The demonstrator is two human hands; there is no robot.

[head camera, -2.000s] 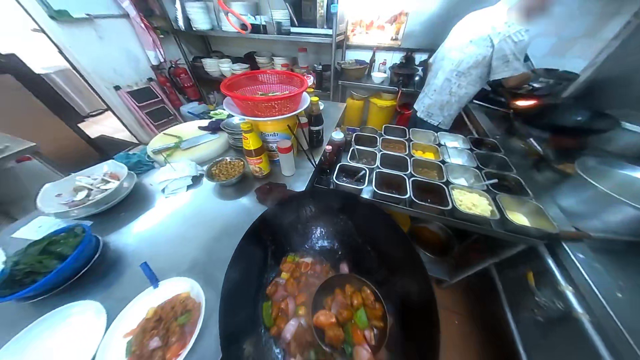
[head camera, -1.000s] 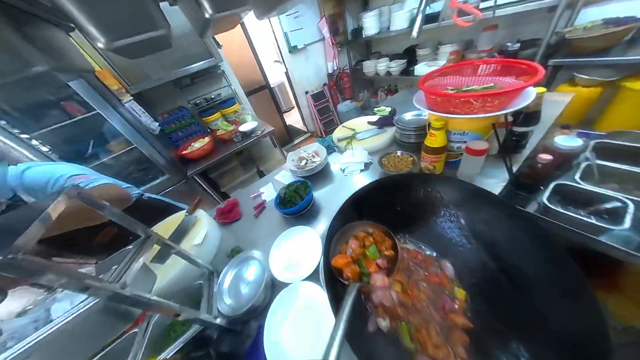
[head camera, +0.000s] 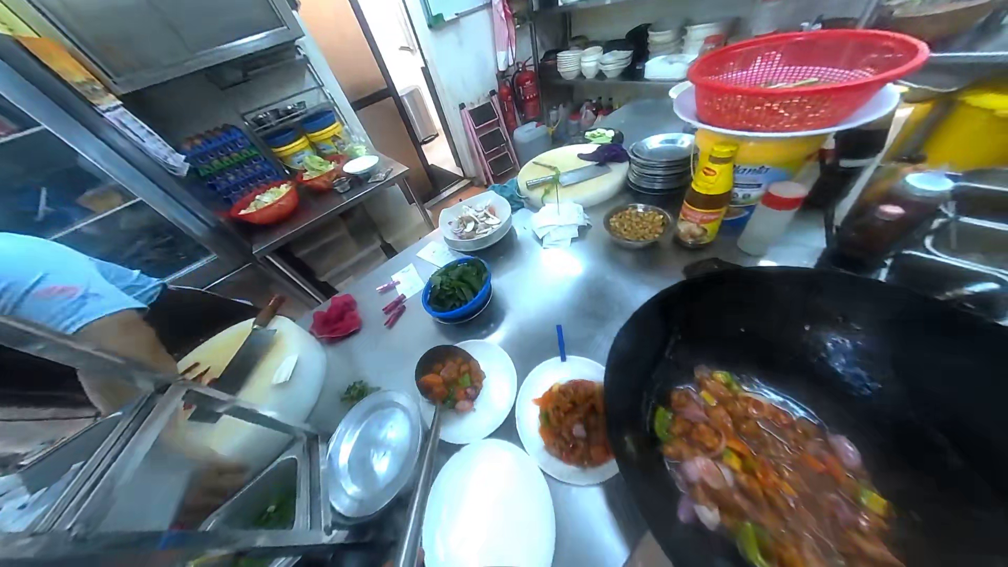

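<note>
Neither of my hands shows clearly; the ladle's handle runs out at the bottom edge. The metal ladle (head camera: 450,378) is tilted over a white oval plate (head camera: 498,376), with saucy chunks and vegetables at its lip. To its right, another white plate (head camera: 530,441) bears a similar saucy dish (head camera: 577,423). Below them lies a white oval plate (head camera: 488,512) with no food on it. A large black wok (head camera: 756,315) fills the right side, holding saucy food with onion and green pepper pieces (head camera: 764,465). Its rim overlaps the second plate's edge in view.
A co-worker's arm (head camera: 118,346) is at the left, near a chopping board (head camera: 295,386) with a cleaver (head camera: 250,354). Metal plates (head camera: 374,453), a blue bowl of leaves (head camera: 457,285), a sauce bottle (head camera: 706,197) and a red basket (head camera: 803,79) stand on the steel counter.
The ladle has moved from over the wok to the white oval plate and has tipped, its food now partly at the plate. The view has turned left since the oldest frame.
</note>
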